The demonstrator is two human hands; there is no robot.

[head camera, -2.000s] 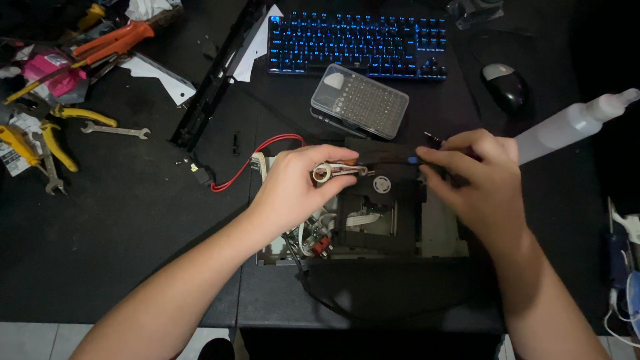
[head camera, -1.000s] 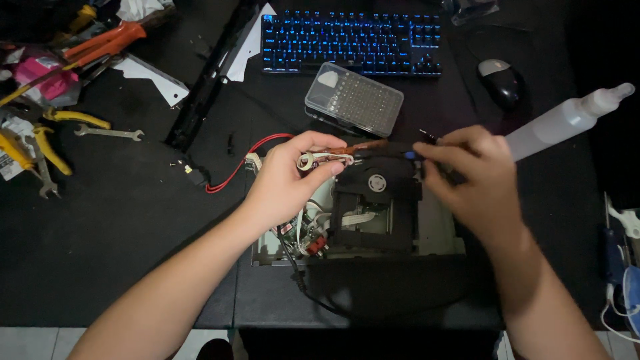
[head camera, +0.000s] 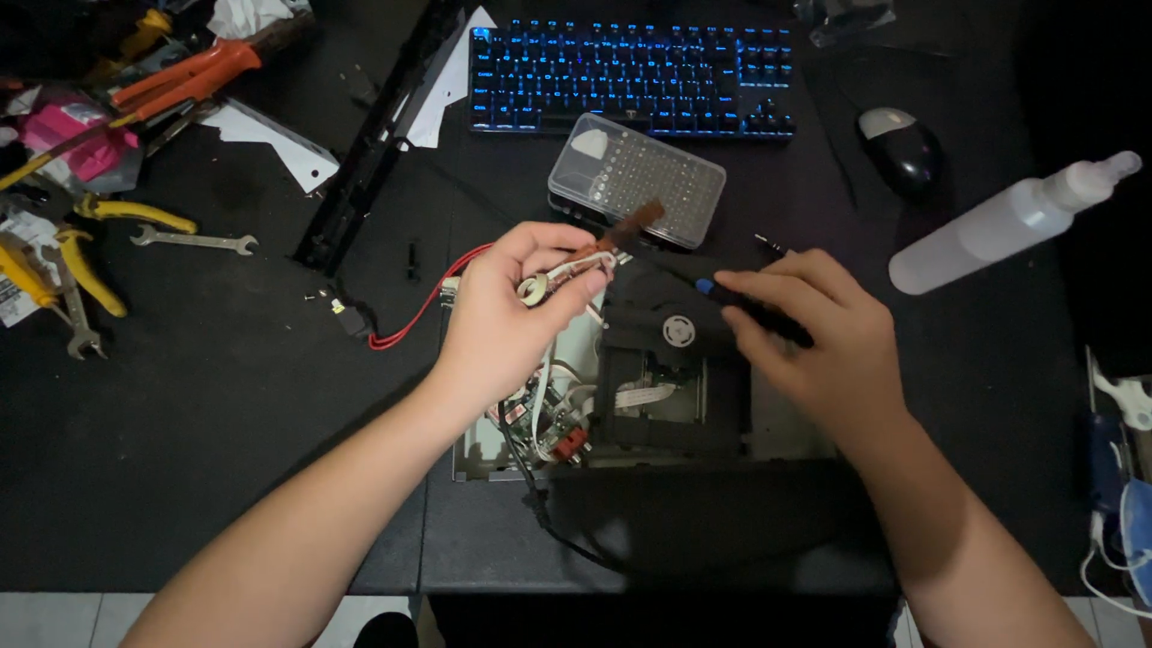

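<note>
My left hand (head camera: 531,315) grips a small brown circuit board (head camera: 634,225) with a white cable looped along it, held above an opened disc-player chassis (head camera: 792,432). In my right hand (head camera: 810,324) is a slim dark screwdriver (head camera: 706,285) with a blue collar, its shaft pointing left toward the board; where its tip ends is hard to see. Below the hands lie the black disc drive mechanism (head camera: 675,387) with a white round hub, and a green circuit board (head camera: 540,418) with a red connector (head camera: 570,444). Red wires (head camera: 418,315) run left from the chassis to a black switch (head camera: 353,317).
Beyond the hands are a clear-lidded bit case (head camera: 639,180) and a lit keyboard (head camera: 630,81). A spray bottle (head camera: 999,225) and a mouse (head camera: 900,153) are at right. At left lie a black plastic front panel (head camera: 369,153), a wrench (head camera: 193,240), yellow-handled pliers (head camera: 90,270) and orange-handled tools (head camera: 189,81).
The brown board has turned in my left hand, so its far end now points up and right. The screwdriver in my right hand has tilted, its shaft now sloping up to the left.
</note>
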